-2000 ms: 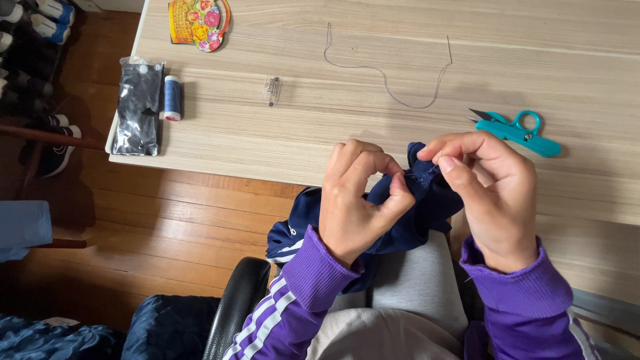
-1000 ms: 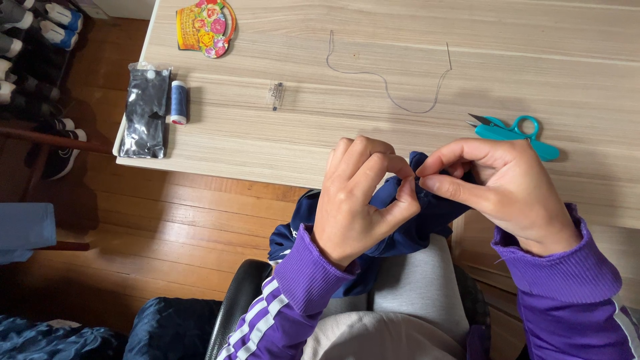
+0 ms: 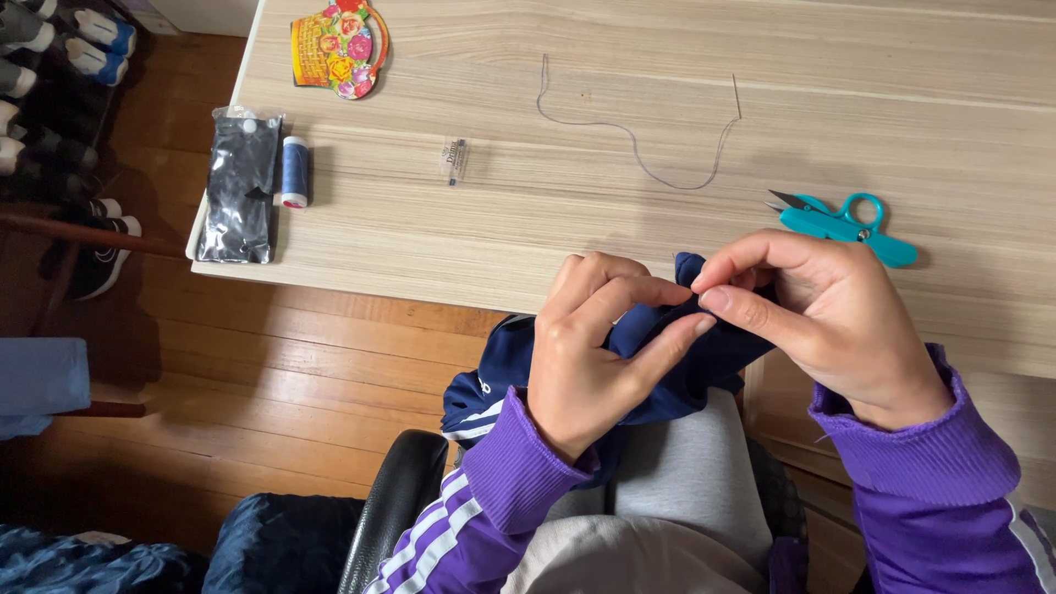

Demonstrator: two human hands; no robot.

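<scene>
A navy blue garment [image 3: 660, 355] with white stripes lies over my lap and up against the table edge. My left hand [image 3: 606, 338] pinches its fabric near the top between thumb and fingers. Right beside it, the thumb and index finger of my right hand [image 3: 813, 305] are pinched together at the cloth; whatever lies between those fingertips is too small to make out. On the table, teal thread snips [image 3: 850, 229] rest just beyond my right hand. Farther up lies a needle [image 3: 737, 97] with a dark thread [image 3: 634, 140] trailing from it in a loose curve.
The wooden table [image 3: 462, 239] holds a blue thread spool [image 3: 294, 172], a black plastic packet [image 3: 241, 190], a small clear tube [image 3: 454, 162] and a flower-basket needle card [image 3: 340, 49]. A black chair armrest [image 3: 396, 507] is beside my left sleeve. Shoes [image 3: 103, 247] stand at the far left.
My right hand was raised with its fingers spread beside the cloth two seconds ago; its fingertips now meet those of my left hand at the fabric.
</scene>
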